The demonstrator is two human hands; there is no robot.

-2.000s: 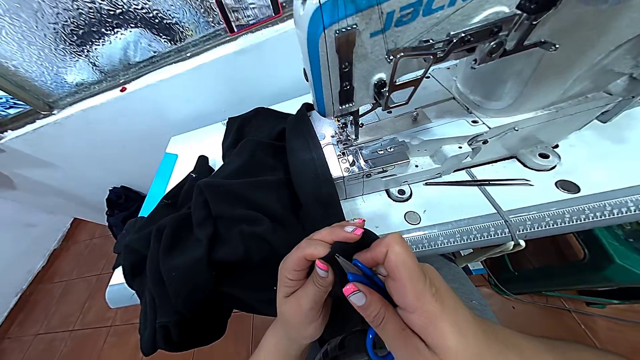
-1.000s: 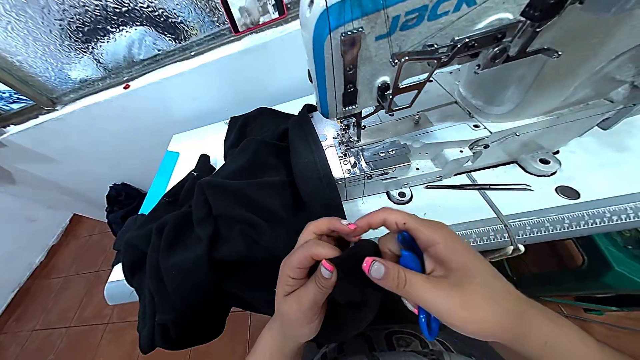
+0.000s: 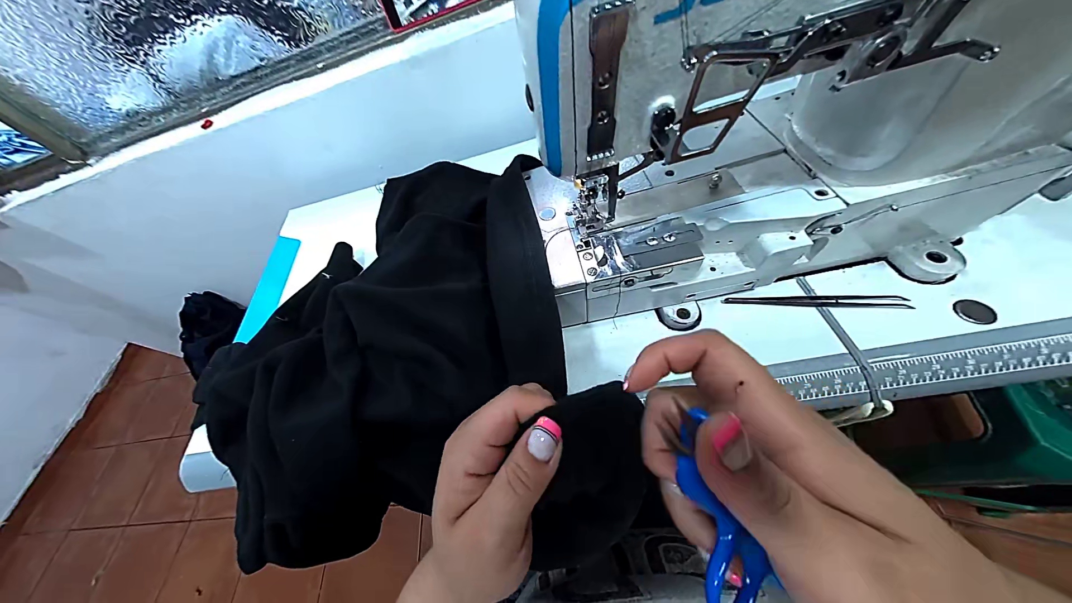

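Black knit fabric (image 3: 402,310) lies in folds over the left end of the white machine table, beside the needle area of an industrial sewing machine (image 3: 662,243). My left hand (image 3: 502,486) pinches a part of the black cloth between thumb and fingers at the table's front edge. Blue-handled scissors (image 3: 720,519) rest in my right hand (image 3: 737,461), their short blades partly hidden by the fingers. The index fingertip of that hand touches or nearly touches the edge of the cloth just right of my left hand.
Dark tweezers (image 3: 816,301) lie on the white table (image 3: 603,347) right of the needle area. A measuring tape (image 3: 930,368) runs along its front edge. A dark bundle (image 3: 209,327) is beyond the table's left end, by the wall. A green container (image 3: 1030,435) stands below at right.
The scissors have turned in my right hand; two seconds ago their tips pointed at my left fingertips. My right index finger has straightened towards the cloth's edge. The cloth on the table stays put.
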